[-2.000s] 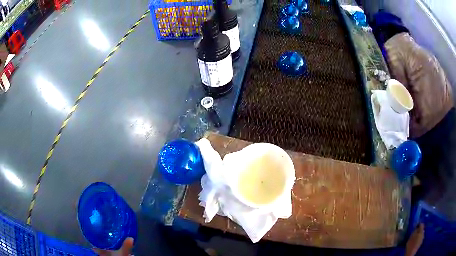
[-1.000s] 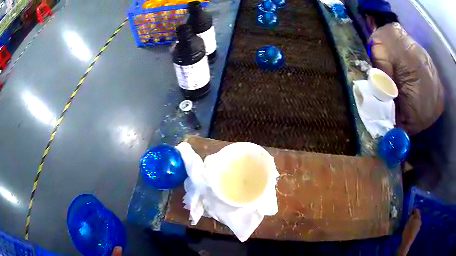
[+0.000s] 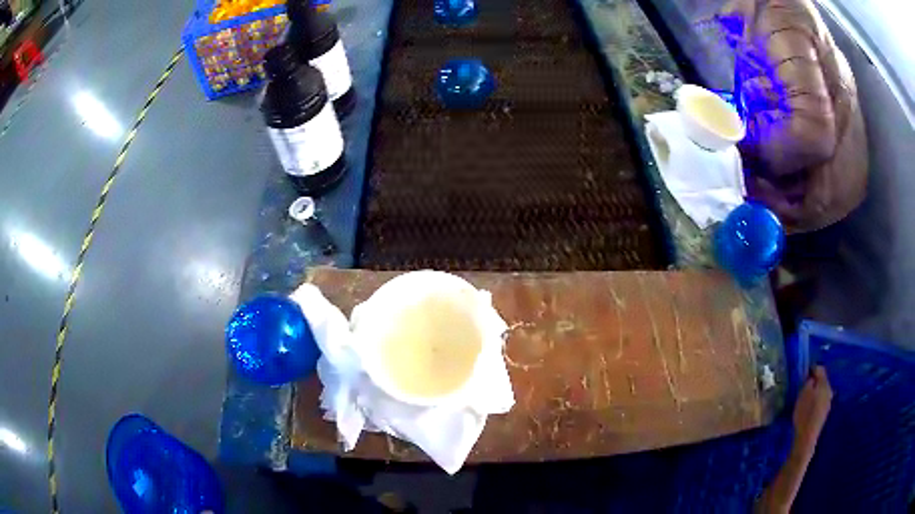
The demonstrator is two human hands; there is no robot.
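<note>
An open see-through blue ball shell [image 3: 161,472] is at the bottom left, cut by the lower edge. Only a fingertip of my left hand [image 3: 208,511] shows at its rim; the shell is held there. My right hand [image 3: 803,422] is at the lower right, at the near side of a blue crate; it is seen narrow and edge-on, and any content is hidden. A white glue pot [image 3: 429,339] with pale yellow inside stands on a crumpled white cloth [image 3: 451,437] on the brown board [image 3: 622,371]. A round blue ball [image 3: 269,339] sits left of the pot.
Black bottles [image 3: 301,125] and a small bottle [image 3: 303,211] stand left of the mesh belt [image 3: 502,181], which carries blue balls. Another pot [image 3: 710,118] and ball [image 3: 749,239] are at right, near a seated person. A large blue crate [image 3: 863,351] is lower right.
The view has turned right, so the board and bottles sit further left. The held shell is lower and more cut off. My right hand is further over the crate's edge, and more of the crate shows.
</note>
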